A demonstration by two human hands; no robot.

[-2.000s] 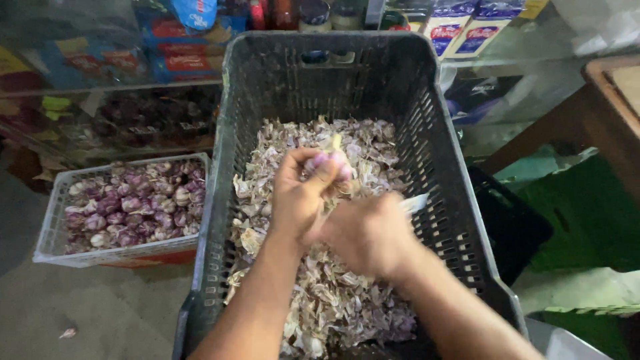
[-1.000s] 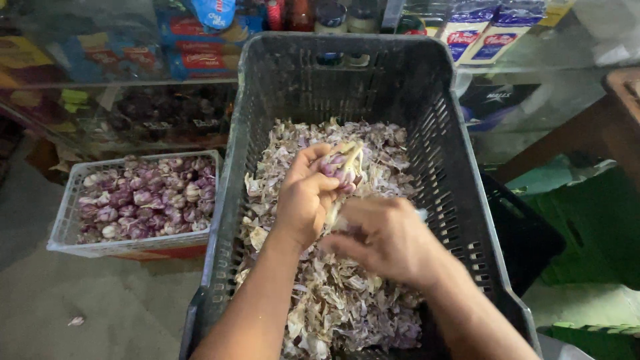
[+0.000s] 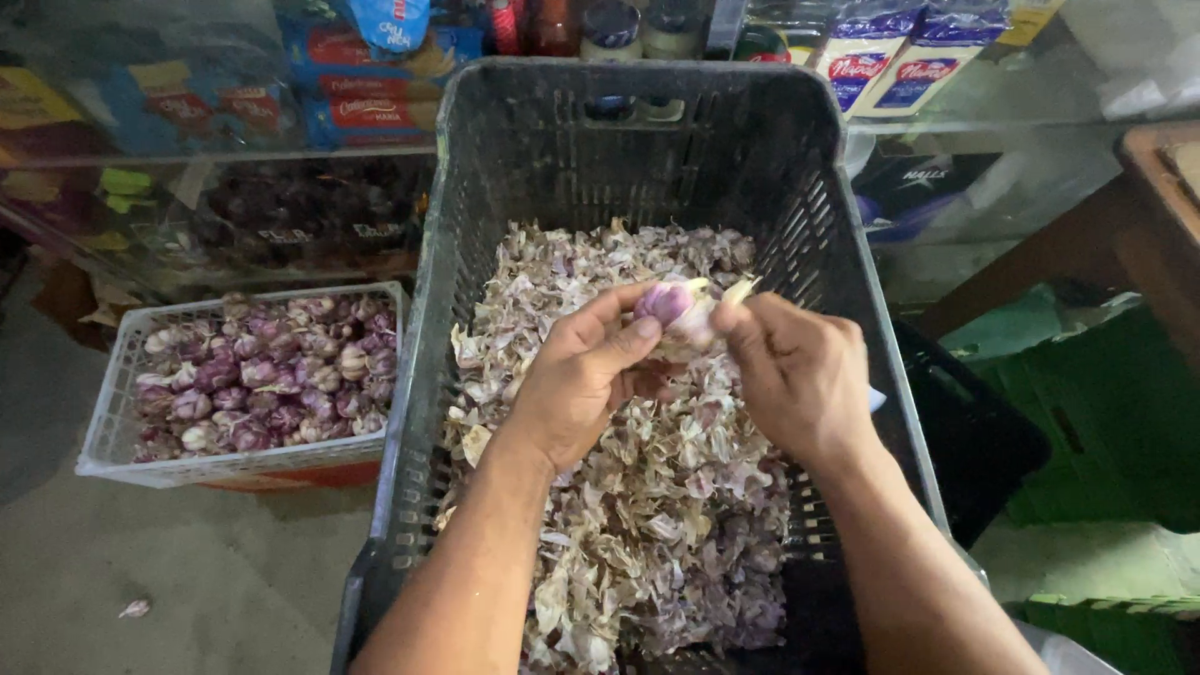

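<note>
Above a black plastic crate (image 3: 427, 309) full of loose garlic skins (image 3: 647, 497), my left hand (image 3: 586, 370) holds a purple and white garlic bulb (image 3: 667, 307) between thumb and fingers. Close on its right, my right hand (image 3: 797, 375) pinches a pale strip of the garlic's skin or stem (image 3: 741, 291) at the thumb and forefinger. A small white object (image 3: 877, 399) shows beside the right hand's outer edge; most of it is hidden by the hand.
Left of the crate stands a white plastic basket (image 3: 108, 441) of garlic bulbs (image 3: 272, 375). Behind are glass shelves (image 3: 225, 161) with packaged food and jars. At right are a wooden table leg (image 3: 1031, 248) and green crates (image 3: 1097, 403). A garlic piece (image 3: 136, 608) lies on the floor.
My right hand, lower and blurred one second ago, is now up at the bulb's top right with a pale strip in its fingers. The left hand keeps hold of garlic throughout.
</note>
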